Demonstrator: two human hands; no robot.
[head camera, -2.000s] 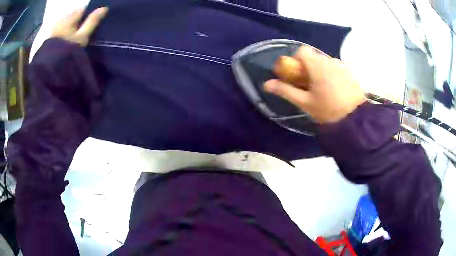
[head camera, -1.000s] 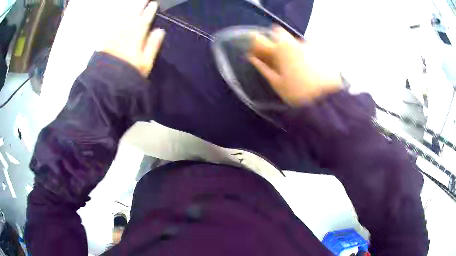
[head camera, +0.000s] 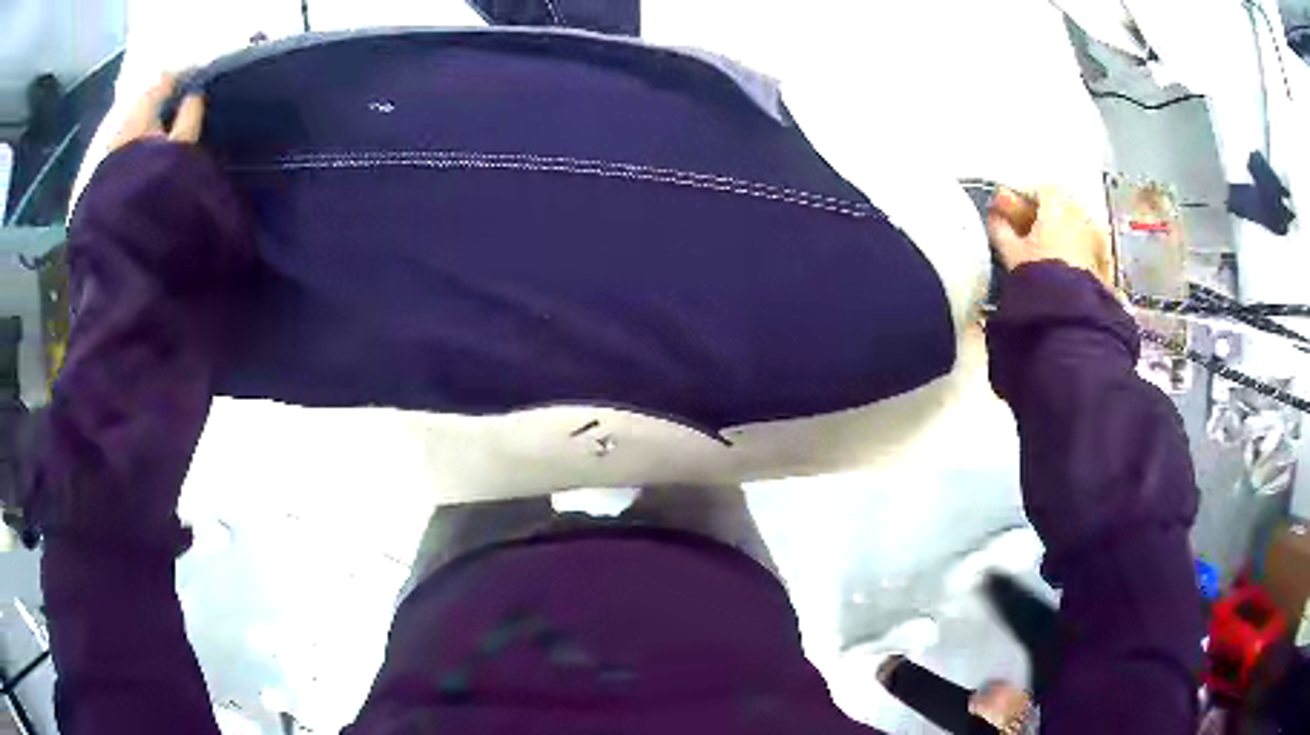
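A dark navy garment piece lies spread over the cream padded pressing table, with a double pale stitch line running across it. My left hand is at its upper left corner, fingers closed on the cloth edge. My right hand is at the right end of the table, around the orange-brown handle of the steam iron. The iron is off the cloth; most of it is hidden by my hand and sleeve.
Patterned steam hose and cord run off right of my right hand. A red basket is at the lower right. Part of another dark cloth shows at the top edge. A person's foot or hand, unclear, shows at the bottom right.
My right hand has moved the iron off the garment to the table's right end. The garment's upper edge now shows folded over. My left hand is at the cloth's upper left corner.
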